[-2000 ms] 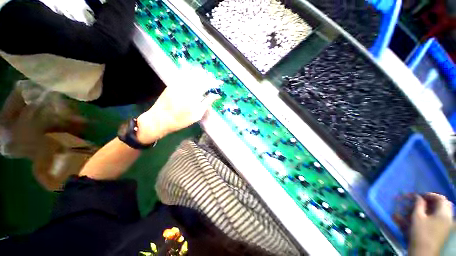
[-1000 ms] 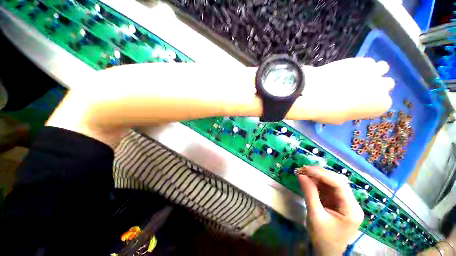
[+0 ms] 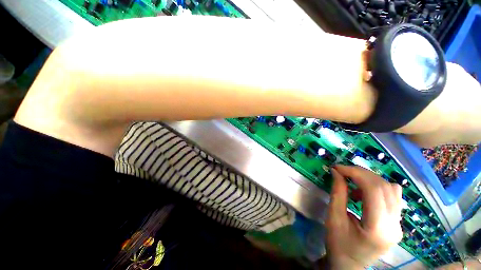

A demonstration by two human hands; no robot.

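Note:
The green circuit board panel [image 3: 295, 146] runs diagonally from top left to bottom right, carrying black, blue and white-topped parts. My right hand [image 3: 364, 216] is over its lower right part, thumb and forefinger tips close together at the board surface. Whether a tiny part is between them is not clear. My left arm, with a black watch, stretches across the boards. My left hand [image 3: 464, 108] is over the blue tray [image 3: 448, 196], overexposed and cut off by the right edge, its fingertips hidden. Small copper-red rings [image 3: 451, 161] lie in the tray below it.
A black tray of black capacitors [image 3: 406, 13] is at the top right. A silver rail [image 3: 263, 164] edges the boards on my side, with striped cloth [image 3: 211, 184] beside it. A thin blue cord [image 3: 453, 229] crosses the boards at the lower right.
My left hand has moved from the boards to over the blue tray, then further right. My right hand has moved from the tray to the boards; a second ago it held a tiny part.

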